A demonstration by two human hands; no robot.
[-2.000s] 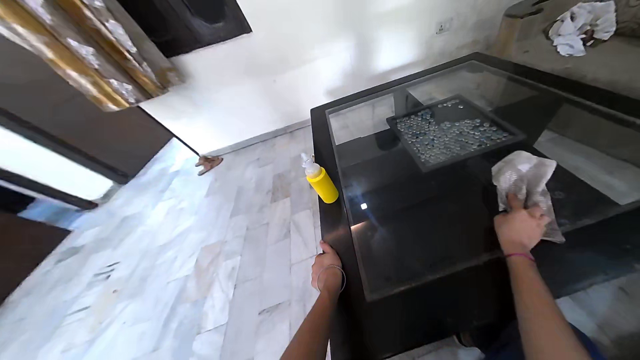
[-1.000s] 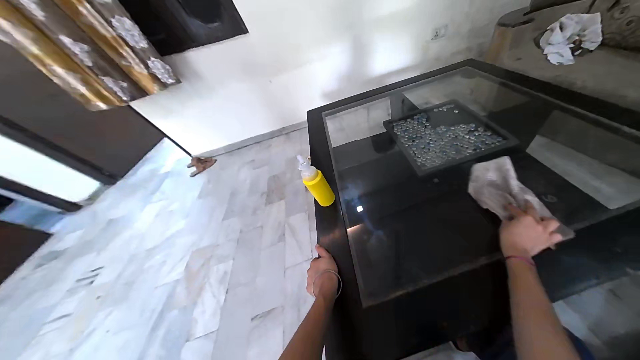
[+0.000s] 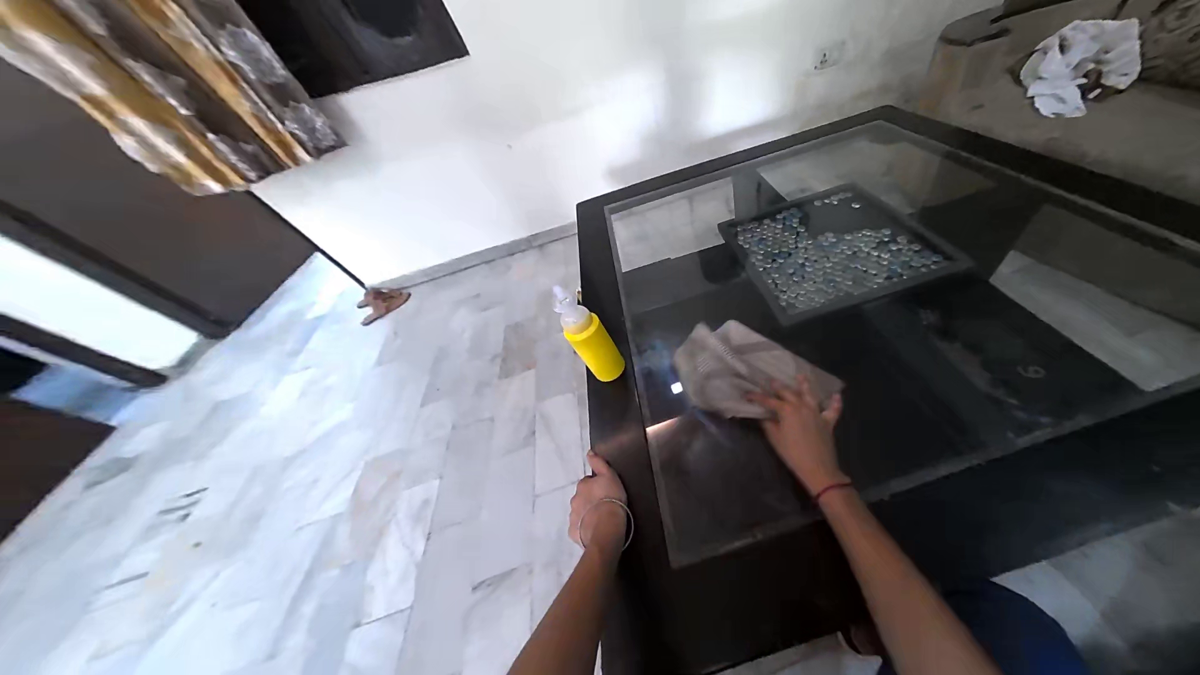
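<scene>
My right hand (image 3: pixel 802 427) presses a crumpled, light-coloured cloth (image 3: pixel 736 367) flat on the glass top of a dark-framed table (image 3: pixel 750 600). The cloth spreads out ahead and to the left of the fingers, near the glass's left side. My left hand (image 3: pixel 598 502) grips the table's left edge, its fingers partly hidden. Farther along that same edge stands a yellow bottle (image 3: pixel 596 349) with a clear nozzle top. Beyond the cloth, a dark square tray (image 3: pixel 867 298) of glass pebbles shows at the table.
Marble floor tiles (image 3: pixel 300 487) lie left of the table. A patterned curtain (image 3: pixel 178 103) hangs at the upper left, and a small brown object (image 3: pixel 382 303) is on the floor near the wall. At the upper right, a white cloth (image 3: pixel 1083 66) lies on a sofa (image 3: pixel 984 84).
My right hand has moved left across the glass with the cloth, from the area below the tray's right side towards the bottle. My left hand has stayed at the table edge.
</scene>
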